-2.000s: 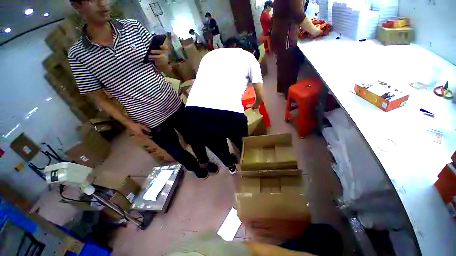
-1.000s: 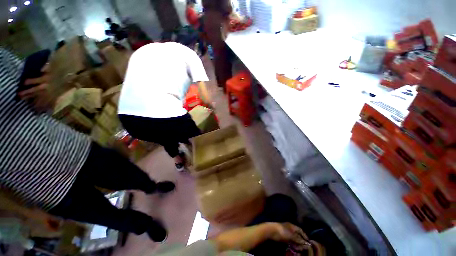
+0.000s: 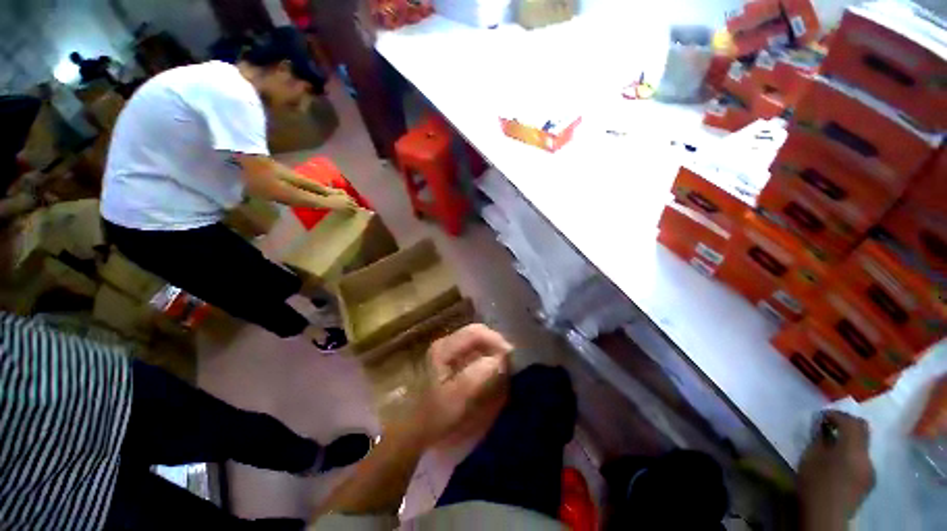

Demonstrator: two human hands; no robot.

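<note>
My left hand (image 3: 469,375) is raised above my dark-clothed leg, in front of the open cartons. Its fingers are curled and blurred; I cannot tell whether anything is in them. My right hand (image 3: 837,467) is at the near bench edge at the lower right. A small dark part (image 3: 828,427) shows between its fingers. Beside this hand lies a clear plastic bag (image 3: 895,456) with something orange in it. Orange product boxes (image 3: 820,187) stand in a tall pile on the white bench (image 3: 613,202).
An open brown carton (image 3: 400,296) stands on the floor ahead. A person in white (image 3: 187,145) bends over another carton. A person in a striped shirt (image 3: 62,415) is close at the left. A red stool (image 3: 431,171) stands beside the bench. A flat orange box (image 3: 542,131) lies on it.
The view has turned right towards the box pile. My left hand has come up from low beside my leg, and my right hand now shows at the bench. The person in white has turned sideways.
</note>
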